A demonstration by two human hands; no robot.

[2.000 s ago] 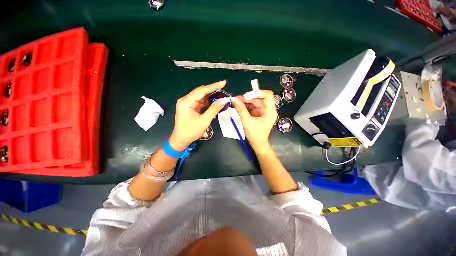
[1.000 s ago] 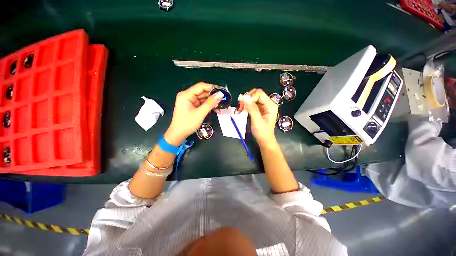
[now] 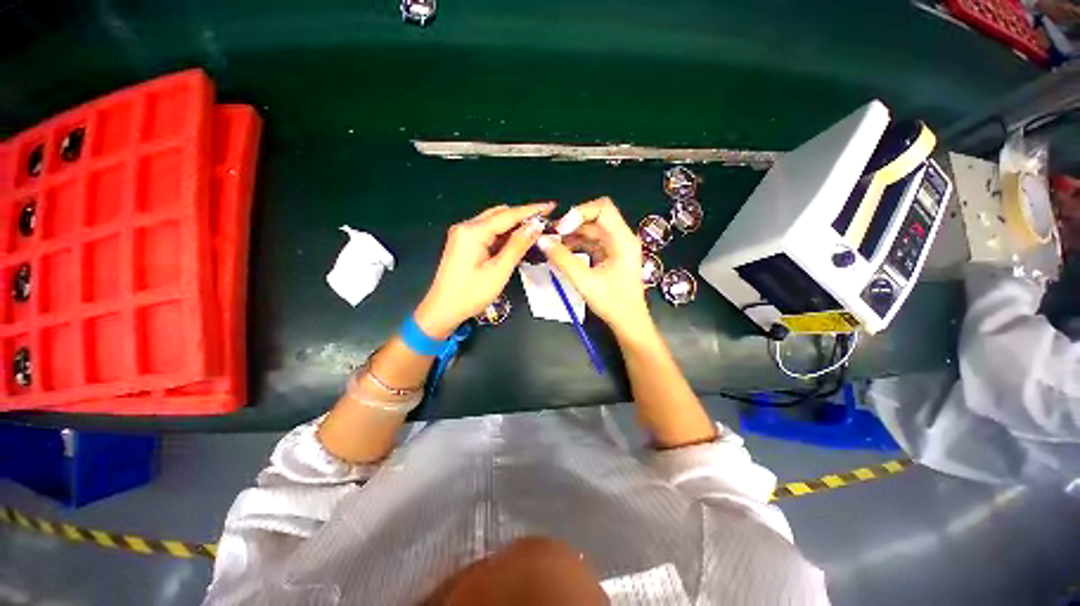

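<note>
My left hand [image 3: 483, 263] holds a small round electronic unit [image 3: 542, 237] between thumb and fingers, in front of my chest. The unit is mostly hidden by the fingers. My right hand [image 3: 602, 263] meets it from the right, its whitish-tipped thumb and fingers at the unit; whether it holds tape cannot be told. A white paper sheet [image 3: 547, 298] lies just below the hands, with a thin blue stick [image 3: 580, 322] on it. One unit [image 3: 495, 310] lies beside my left wrist. Several silver-rimmed units [image 3: 679, 287] lie right of my right hand.
Stacked red compartment trays [image 3: 113, 249] stand at left, some pockets holding units. A crumpled white tissue [image 3: 359, 266] lies left of my hands. A metal strip [image 3: 592, 152] lies beyond them. A white tape dispenser [image 3: 805, 225] stands at right. Another person's white sleeve [image 3: 1019, 355] shows far right.
My hands were apart a second ago, with the unit showing in my left hand; now they meet at it. The unit at the top edge has moved right.
</note>
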